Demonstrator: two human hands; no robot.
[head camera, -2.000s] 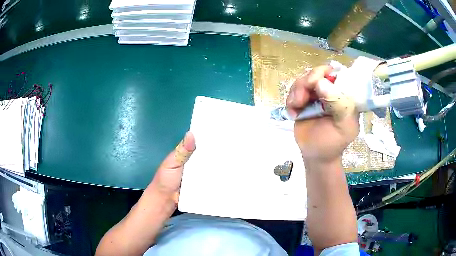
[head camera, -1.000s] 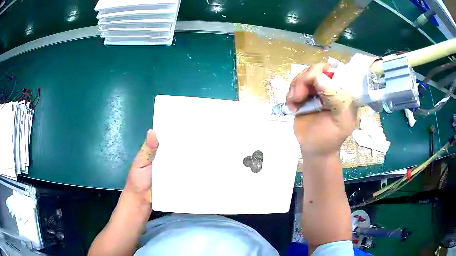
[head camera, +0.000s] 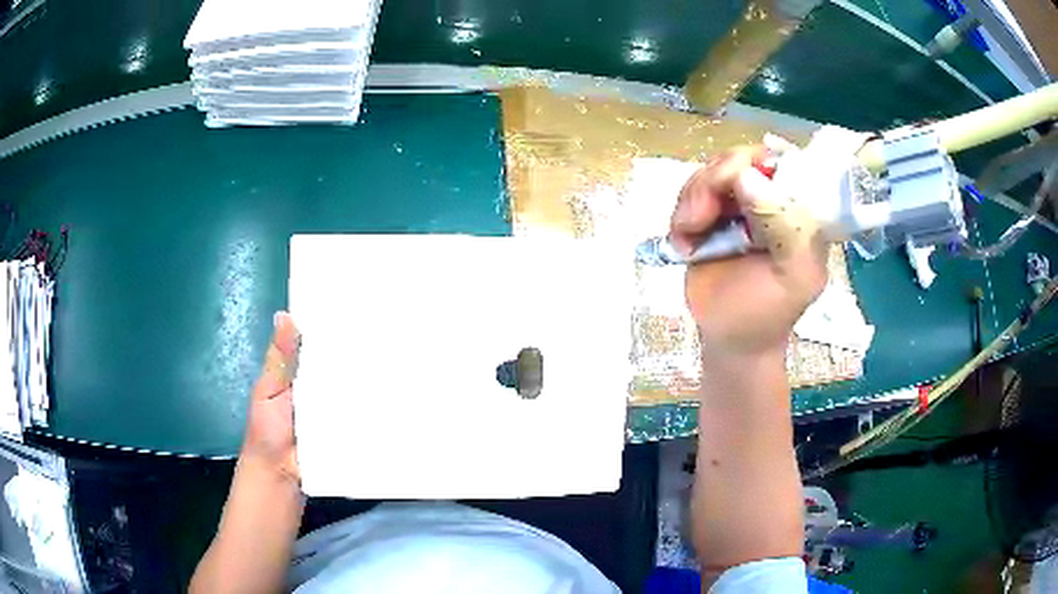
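A white back cover (head camera: 406, 360) with a dark lobed hole right of its middle lies face up in front of my body, over the bench's near edge. My left hand (head camera: 276, 400) holds its left edge, thumb on the rim, fingers hidden underneath. My right hand (head camera: 754, 238) grips the white glue gun (head camera: 830, 186) with its grey block; the red button shows by my fingers. The pale nozzle points left, just past the cover's upper right edge. Whether it touches the cover, I cannot tell.
A brown cardboard mat (head camera: 557, 151) with white sheets lies behind and right. A stack of white panels (head camera: 284, 58) stands at the far side. Wired boards (head camera: 26, 348) are at the far left. A cream hose (head camera: 1004, 120) runs from the gun. A metal rail crosses the far side.
The cover and my left hand have moved left, and the cover's right edge has come clear of my right wrist. My right hand with the gun stays nearly in place.
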